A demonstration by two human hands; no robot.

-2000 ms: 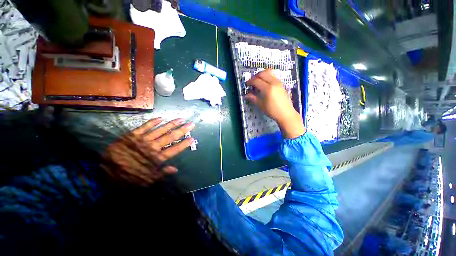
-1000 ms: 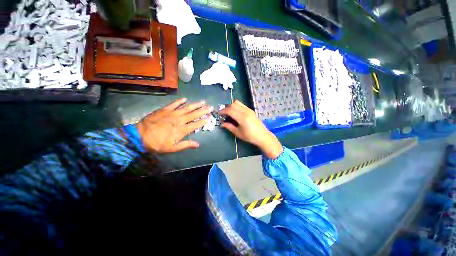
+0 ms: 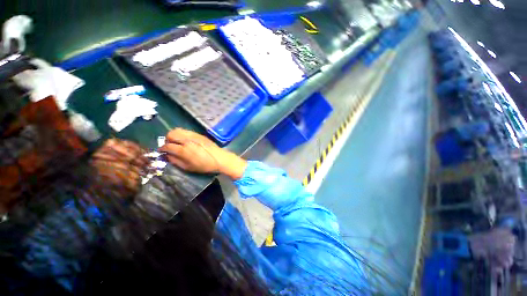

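Several small white plastic parts point(image 3: 155, 165) lie in a little group on the dark green bench, between my two hands. My right hand point(image 3: 188, 151) is at their right side with its fingers bent together. One small white piece point(image 3: 161, 140) shows at its fingertips; whether it is gripped is unclear. My left hand point(image 3: 120, 163) is at their left side, blurred and dark, with hair partly across it. What its fingers hold cannot be told.
The orange-brown press fixture point(image 3: 43, 147) is at the left. A crumpled tissue point(image 3: 132, 111) and blue-and-white tube point(image 3: 124, 93) lie beyond my hands. The grey perforated tray point(image 3: 202, 92) holds white rows. Behind it is a blue bin point(image 3: 271, 89) of white parts. Another blue bin point(image 3: 300, 122) stands beside the bench.
The view has turned, so the bench runs diagonally. My right hand went from the perforated tray to the small group. My left hand, earlier spread flat, now has its fingers drawn in near the parts.
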